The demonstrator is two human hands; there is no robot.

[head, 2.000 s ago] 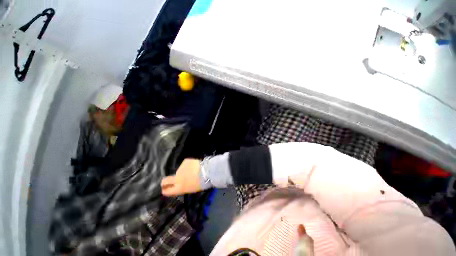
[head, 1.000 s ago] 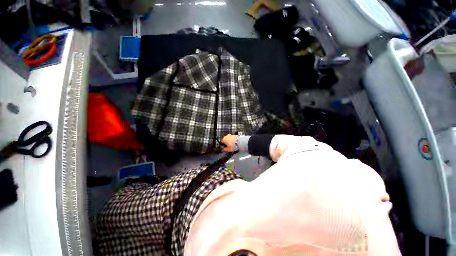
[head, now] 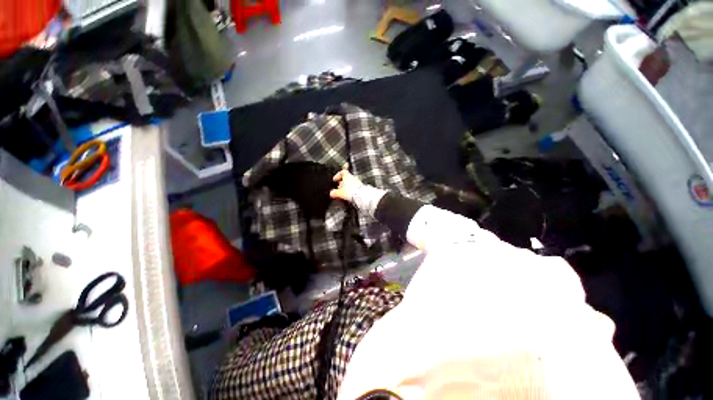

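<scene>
A black, grey and cream plaid garment piece (head: 375,148) lies rumpled on a dark cloth, with a dark opening or underside showing in its middle. My right hand (head: 345,187) is at the edge of this opening, with thumb and fingertips pinching the plaid cloth. The fingertips are small and slightly blurred. A narrow black strip (head: 332,336) runs from the garment's lower edge across the small-check cloth (head: 274,363) on my lap. My left hand is out of the picture.
On the white table (head: 117,195) at left lie black-handled shears (head: 102,301), a dark phone-like rectangle (head: 59,381) and orange-handled scissors (head: 84,166). Red-orange cloth (head: 203,246) hangs beside the table. A pale curved tub (head: 649,117) stands at right. Dark cloth heaps lie beside it.
The view has swung from the left-side heap, where my left hand showed, to the right side. Since one second ago, my right hand has moved farther up the garment, which has crumpled and opened.
</scene>
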